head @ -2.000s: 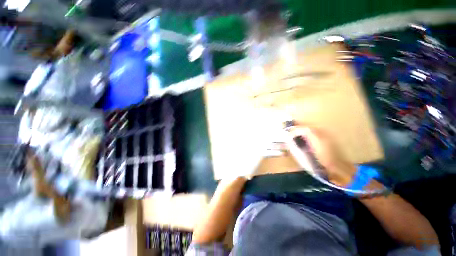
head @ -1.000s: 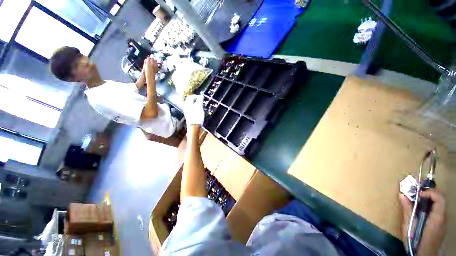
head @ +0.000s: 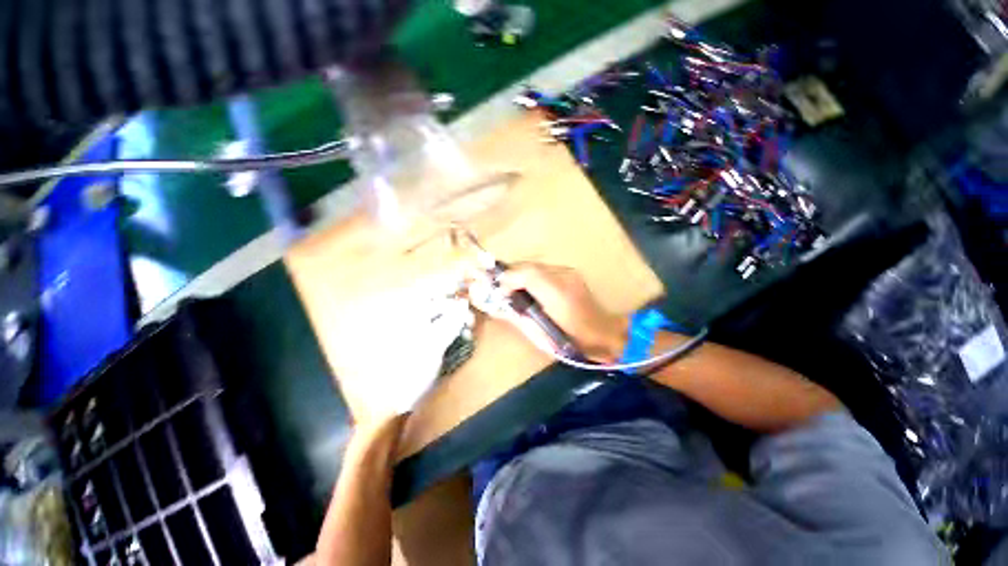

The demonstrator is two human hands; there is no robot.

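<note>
My right hand (head: pixel 564 304), bare with a blue wrist strap (head: pixel 644 335), holds a dark pen-like soldering iron (head: pixel 536 318) over the tan board (head: pixel 586 238). Its thin metal tip points to the upper left, and its cable loops past the wrist. A small white part (head: pixel 486 290) shows at the fingers of my right hand. My left hand (head: pixel 403 359), in a white glove, lies close beside it. A dark piece with greenish spots (head: pixel 457 350) shows at the glove. The glove is overexposed, so its finger grip is unclear.
A heap of red and blue wire leads (head: pixel 724 155) lies right of the board, beside a small yellowish pad (head: pixel 815 100). A black divided tray (head: pixel 166 464) is at lower left. A clear hood (head: pixel 387 133) and ribbed hose (head: pixel 188 55) hang above. A clear bag (head: pixel 928 354) is at right.
The view has swung right. My left hand has moved from beside the divided tray to the board, next to my right hand, which still holds the iron and a white part.
</note>
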